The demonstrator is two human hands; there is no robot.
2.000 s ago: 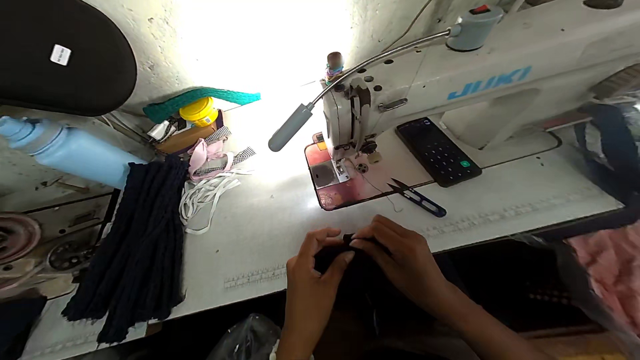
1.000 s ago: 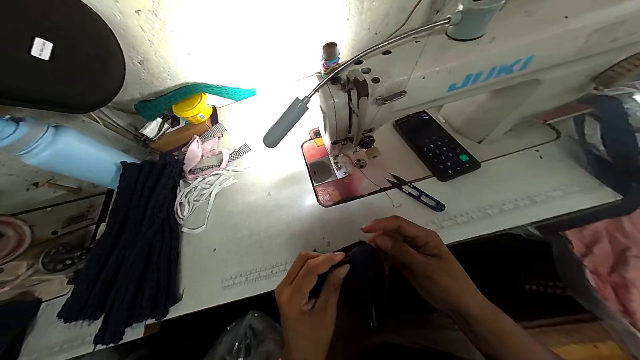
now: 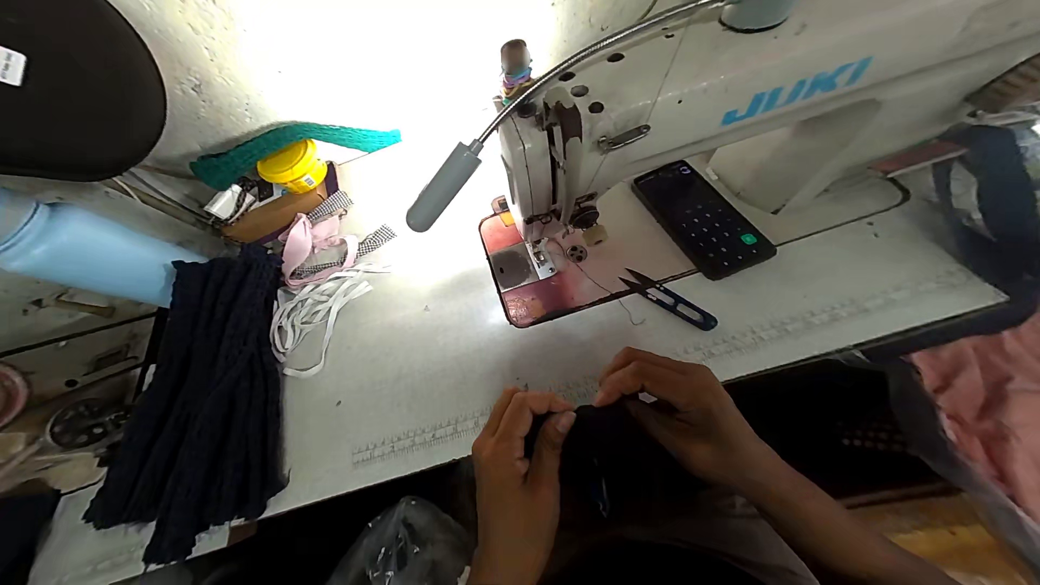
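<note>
Both hands are at the front edge of the sewing table, pinching a piece of dark fabric (image 3: 597, 435) between them. My left hand (image 3: 524, 455) has its thumb and bent fingers on the fabric's left part. My right hand (image 3: 678, 406) grips its right part with thumb and fingertips; most of the cloth below is lost in shadow. Beyond the hands stands a white Juki sewing machine (image 3: 650, 106), its presser foot (image 3: 540, 256) over the metal plate. A bobbin (image 3: 576, 253) lies beside the foot. Thread snips (image 3: 670, 301) rest just beyond my right hand.
A phone (image 3: 703, 219) lies under the machine arm. At left are a stack of dark gathered fabric (image 3: 199, 398), white strips (image 3: 317, 317), pink ties (image 3: 313, 244), a yellow tub (image 3: 292, 166) and a blue bottle (image 3: 89, 252). A grey lamp (image 3: 444, 185) hangs over the table.
One second ago my hands were farther apart, with my right hand raised off to the side; now its fingertips are back close to my left hand on the dark fabric.
</note>
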